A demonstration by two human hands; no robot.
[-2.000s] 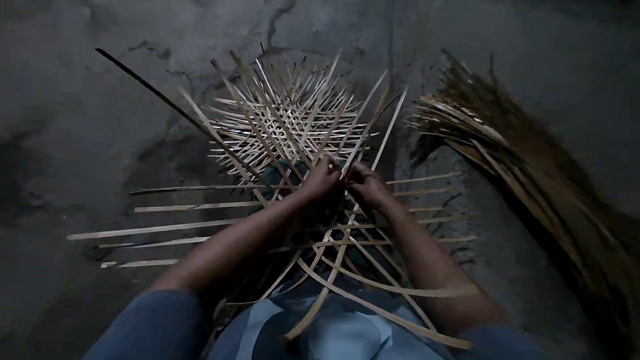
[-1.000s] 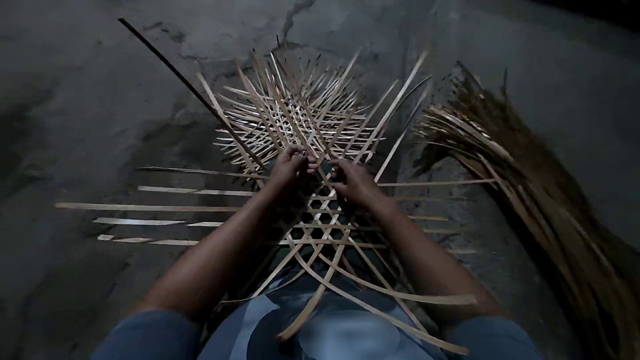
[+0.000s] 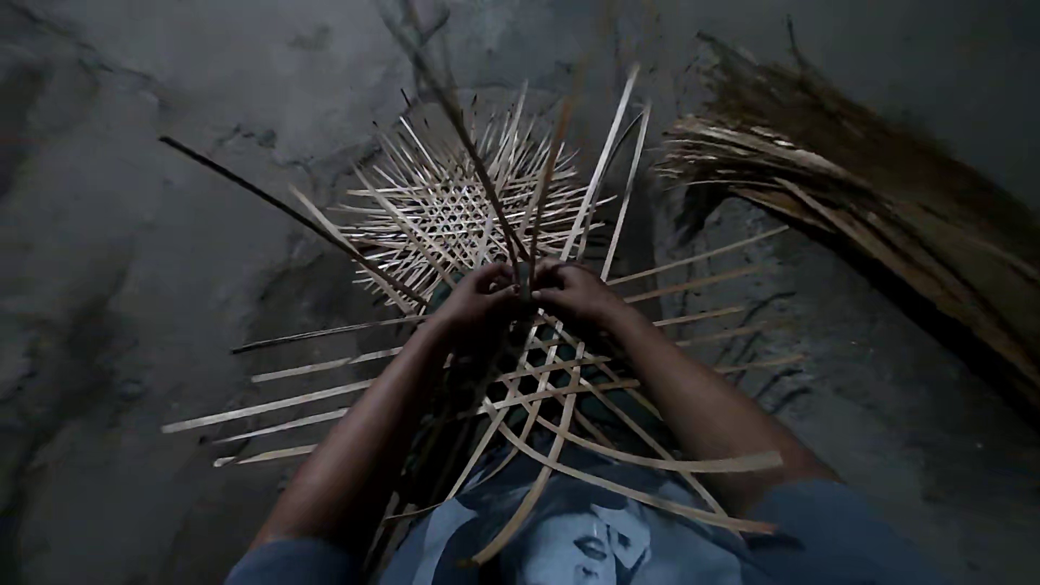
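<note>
An open hexagonal weave of flat bamboo-like strips (image 3: 540, 382) lies over my lap, its loose ends spreading to both sides and toward my body. At its far edge my left hand (image 3: 481, 299) and my right hand (image 3: 575, 294) almost touch, thumbs and fingers pinching strips between them. Two dark strips (image 3: 487, 175) rise from between the hands, one leaning left, the other nearly upright. Fingertips partly hide the crossing there. Pale strips (image 3: 601, 162) stand up just beyond my right hand, and a long dark strip (image 3: 284, 213) slants away beyond my left.
Just past my hands, a second woven piece (image 3: 455, 213) with many strip ends radiating outward rests on the rough concrete floor (image 3: 122, 244). A thick bundle of long split strips (image 3: 861, 195) lies at the right.
Both hands have come closer together at the far edge of the weave. Dark strips now stand raised between them, some blurred at the top.
</note>
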